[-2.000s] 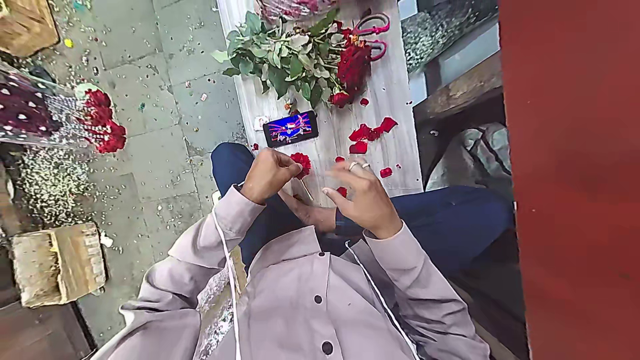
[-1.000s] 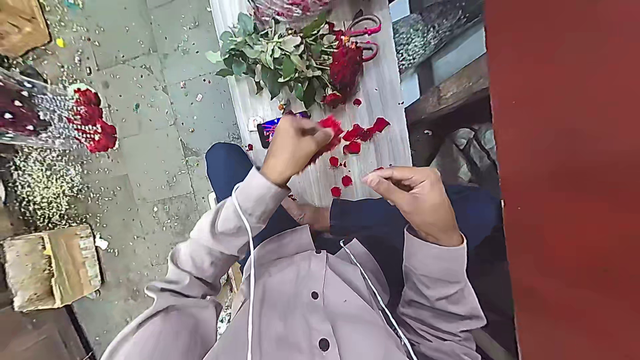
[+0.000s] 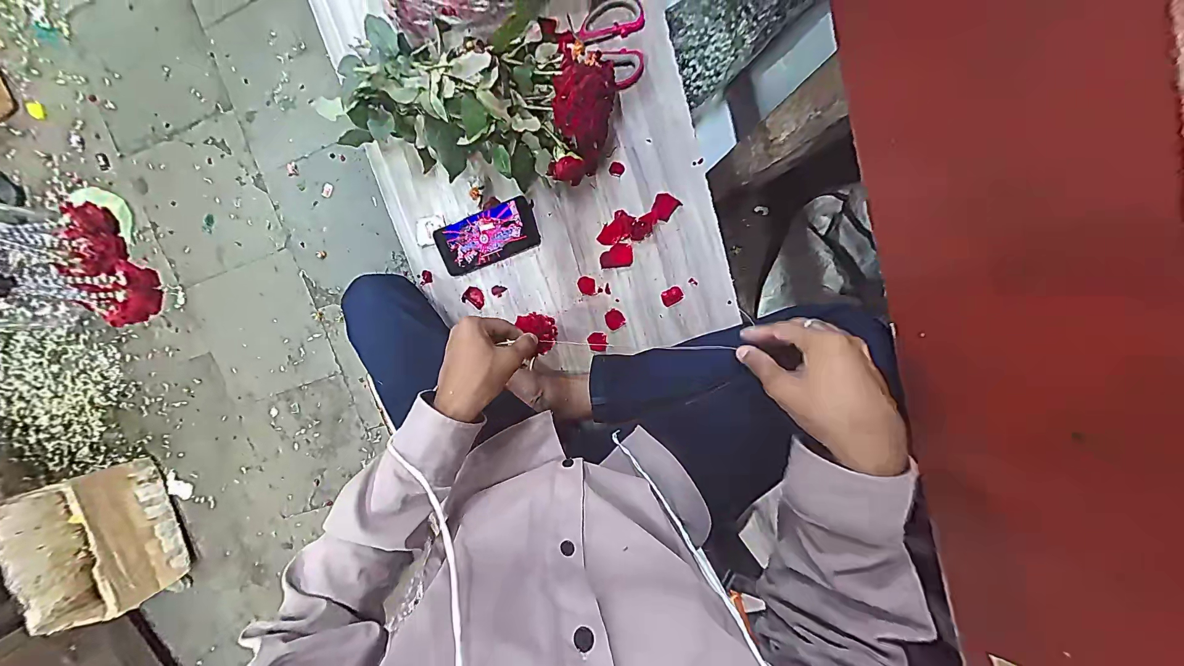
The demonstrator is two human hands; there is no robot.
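Observation:
My left hand (image 3: pixel 486 363) pinches a small red flower piece (image 3: pixel 538 331) between thumb and fingertips, just over the near end of the board. A thin pale thread (image 3: pixel 638 348) runs taut from there to my right hand (image 3: pixel 828 393), whose thumb and forefinger pinch its other end above my right knee. Loose red petals (image 3: pixel 638 225) lie scattered on the pale wooden board (image 3: pixel 573 245). Beyond them rest red roses (image 3: pixel 585 106) with leafy green stems (image 3: pixel 453 102). A phone (image 3: pixel 487 236) with a lit screen lies left of the petals.
Pink-handled scissors (image 3: pixel 624 67) lie at the board's far right. A red panel (image 3: pixel 1027 305) stands along the right side. Wrapped red roses (image 3: pixel 106 264), small white flowers (image 3: pixel 60 398) and a cardboard box (image 3: pixel 97 546) are on the left over the tiled floor (image 3: pixel 250 277).
My left hand has come down from near the phone toward my lap, uncovering the phone. My right hand is farther right than two seconds ago, with the thread now stretched between both hands.

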